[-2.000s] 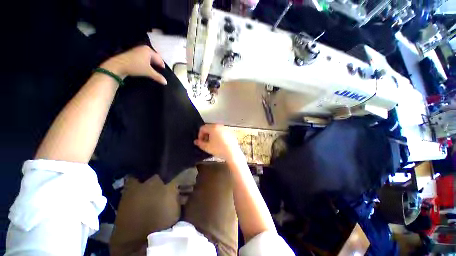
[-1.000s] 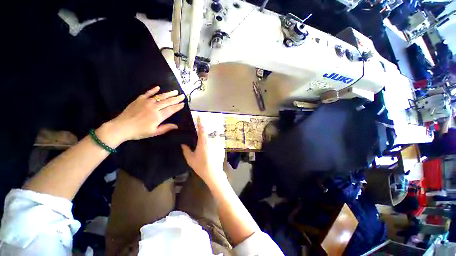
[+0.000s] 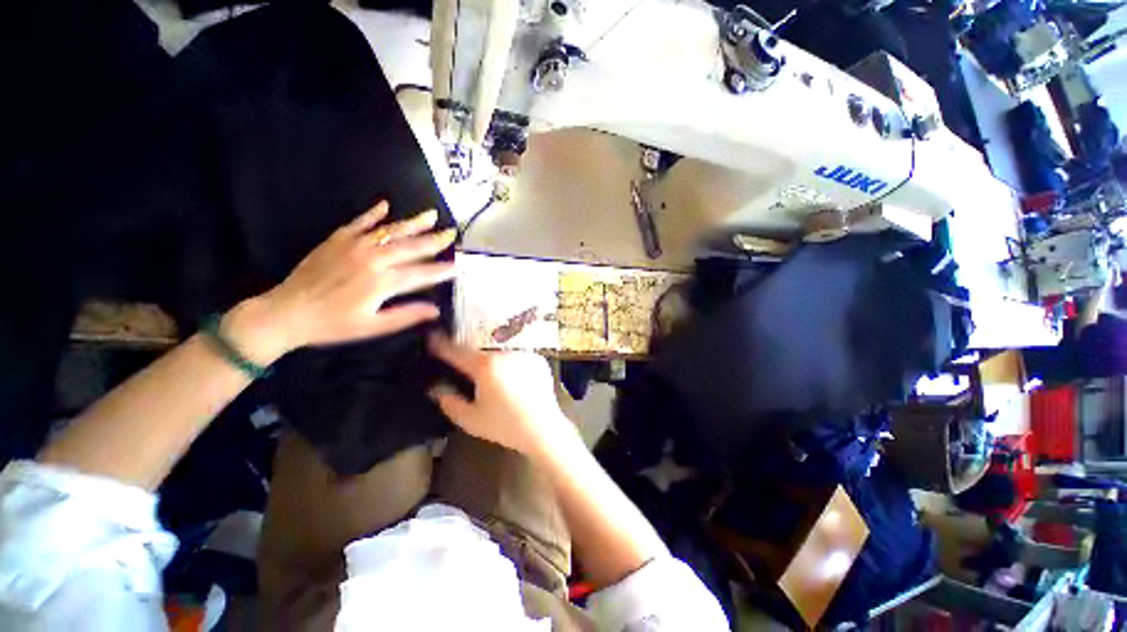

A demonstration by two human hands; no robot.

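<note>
A black garment panel (image 3: 284, 136) lies over the left of the sewing table, its straight right edge beside the presser foot and needle (image 3: 460, 161). Its lower corner hangs over my lap. My left hand (image 3: 358, 284) lies flat on the panel with fingers spread. My right hand (image 3: 494, 393) is at the panel's lower right edge, slightly blurred, fingers bent; whether it pinches the cloth cannot be told. The cream-white sewing machine (image 3: 692, 99) stands behind, with dark snips (image 3: 645, 217) on its bed.
A large black work bundle (image 3: 803, 340) is right of the machine bed. The table's front edge (image 3: 606, 311) is worn and taped. A wooden stool (image 3: 822, 556) stands at the lower right among dark piles. More machines and part of a person are at the far right.
The panel has come off my right hand's pinch and lies flatter along the needle. My left hand moved down from the panel's top and now presses it flat. My right hand shifted slightly left and down.
</note>
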